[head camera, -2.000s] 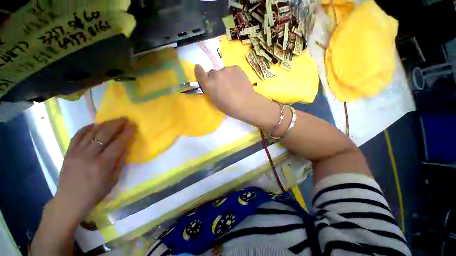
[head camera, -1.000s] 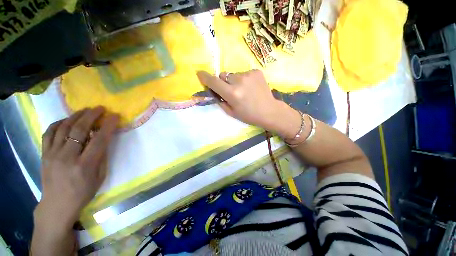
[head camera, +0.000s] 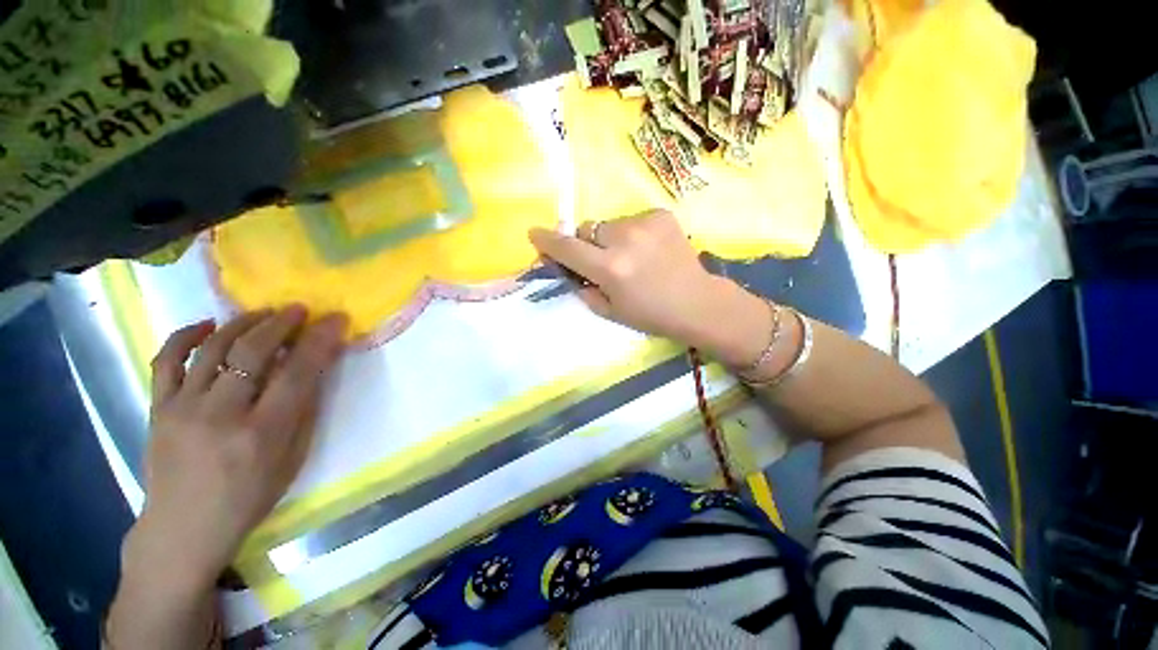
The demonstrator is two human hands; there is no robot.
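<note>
The yellow fabric piece [head camera: 489, 191] lies flat on the white template sheet [head camera: 419, 394], its lower lobed edge along the pink template line [head camera: 406, 314]. The pale green clamp frame [head camera: 387, 207] rests on the fabric, yellow showing through its opening. My left hand [head camera: 241, 406] lies palm down with fingertips on the fabric's lower left edge, fingers slightly apart. My right hand [head camera: 635, 269] has its index fingertip at the fabric's lower right edge and holds the dark thread snips [head camera: 550, 282], mostly hidden under the fingers.
The machine head [head camera: 165, 191] with a handwritten tape note [head camera: 114, 102] is at upper left. A label pile [head camera: 698, 70] lies on another yellow panel [head camera: 762, 210] at upper right. Stacked yellow panels [head camera: 940, 127] are farther right. Yellow masking tape [head camera: 483, 438] borders the sheet.
Since two seconds ago the fabric's lower edge has moved up to the pink line, uncovering it. My right hand has moved down and right, from beside the clamp frame to the fabric's lower edge.
</note>
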